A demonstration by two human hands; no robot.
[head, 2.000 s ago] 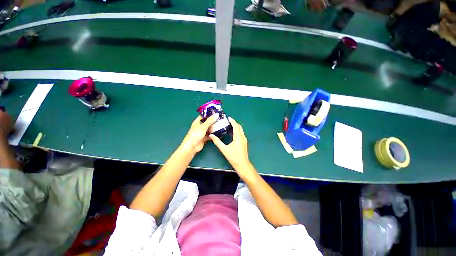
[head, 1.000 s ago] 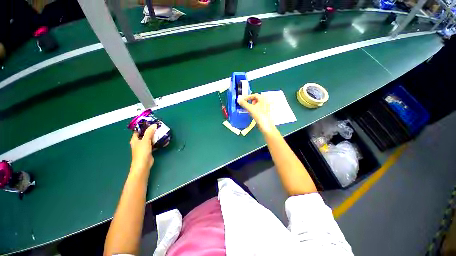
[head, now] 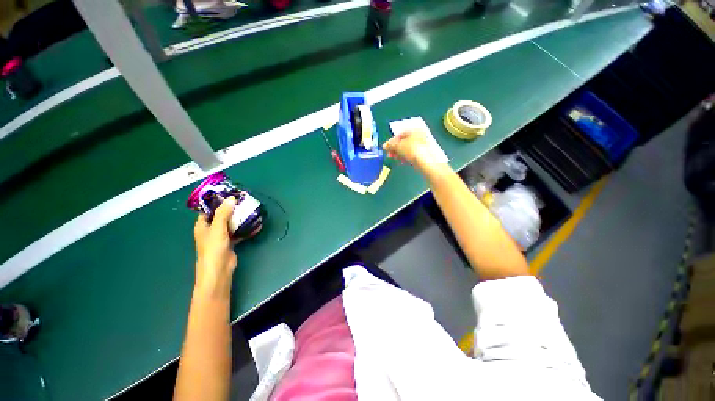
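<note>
My left hand [head: 216,229] holds a wired unit [head: 244,213] on the green bench. The unit has a magenta flared end, a pale middle and a dark round end, and a thin black lead trails from it. My right hand [head: 409,147] is just right of the blue tape dispenser [head: 361,162], over the white sheet [head: 430,138]. Its thumb and fingertips are close together; whether tape is between them cannot be told. A cream roll sits in the dispenser. Tape scraps [head: 357,186] are stuck at its foot.
A red-handled tool [head: 338,161] lies left of the dispenser. A spare tape roll [head: 468,120] lies at the right. A grey post [head: 157,98] stands behind the unit. Another unit [head: 16,323] is at the far left. A dark bin with plastic bags [head: 513,213] is below right.
The view has swung right. My left hand took the unit leftward onto the bench, held alone; my right hand left it, reached the dispenser's roll, then moved to the dispenser's right side.
</note>
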